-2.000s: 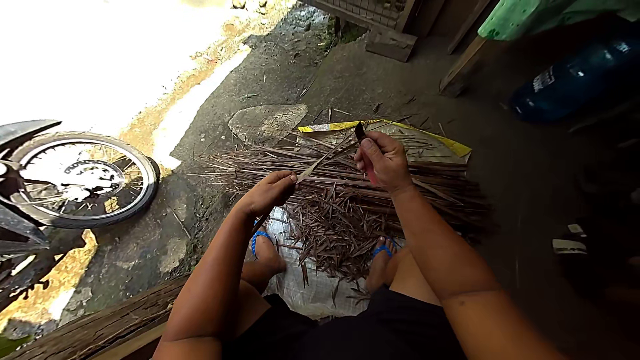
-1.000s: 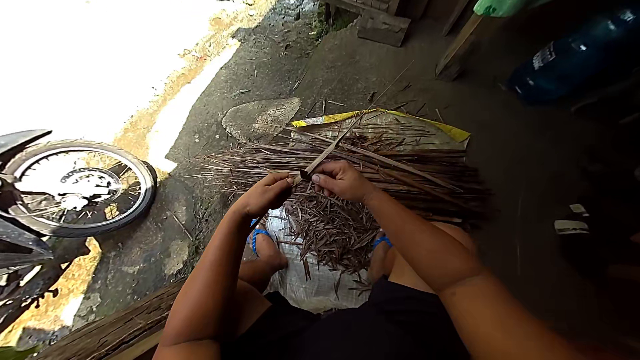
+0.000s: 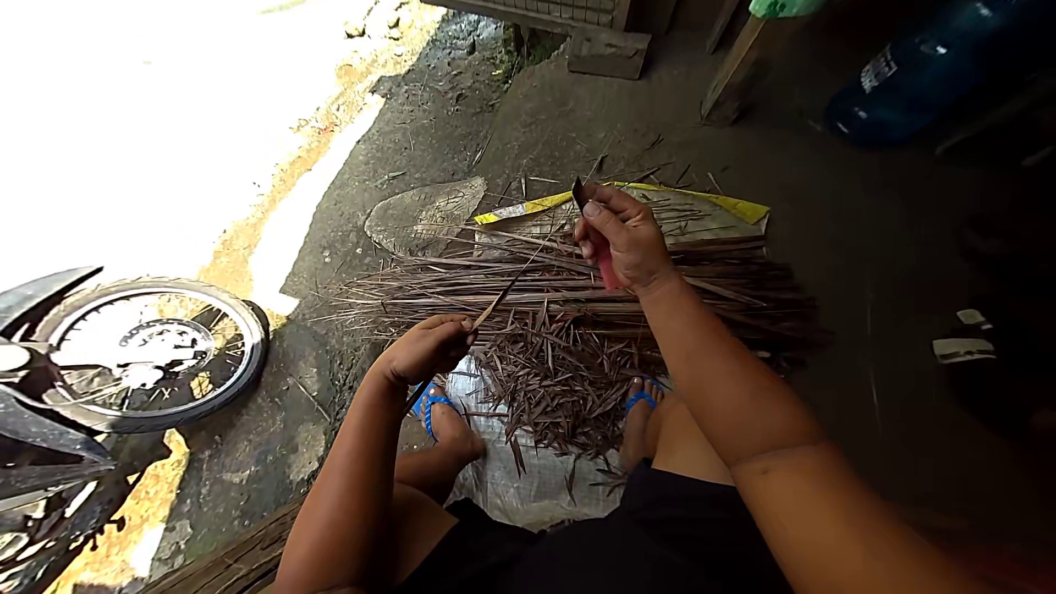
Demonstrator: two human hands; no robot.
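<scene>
My left hand (image 3: 431, 348) is closed on a thin dry palm strip (image 3: 492, 308), which points up and to the right from the fingers. Above and to the right, my right hand (image 3: 623, 235) grips a small knife with a pink-red handle (image 3: 609, 269); its dark blade (image 3: 578, 195) points up. The blade stands apart from the strip's held end. Below both hands lies a wide bundle of long brown dry stalks or leaf strips (image 3: 528, 285). Short brown cut pieces (image 3: 561, 379) are heaped on the near side of the bundle, between my feet.
A pale woven plastic sheet (image 3: 511, 487) with a yellow edge (image 3: 701, 195) lies under the bundle and cuttings. A motorcycle wheel (image 3: 157, 355) stands at the left. A blue water jug (image 3: 899, 99) and a wooden post (image 3: 734, 70) are at the upper right, a wood block (image 3: 609, 54) at the top.
My right hand with the knife has moved up and away from my left hand, where the two were close together one second ago. My left hand still holds the strip.
</scene>
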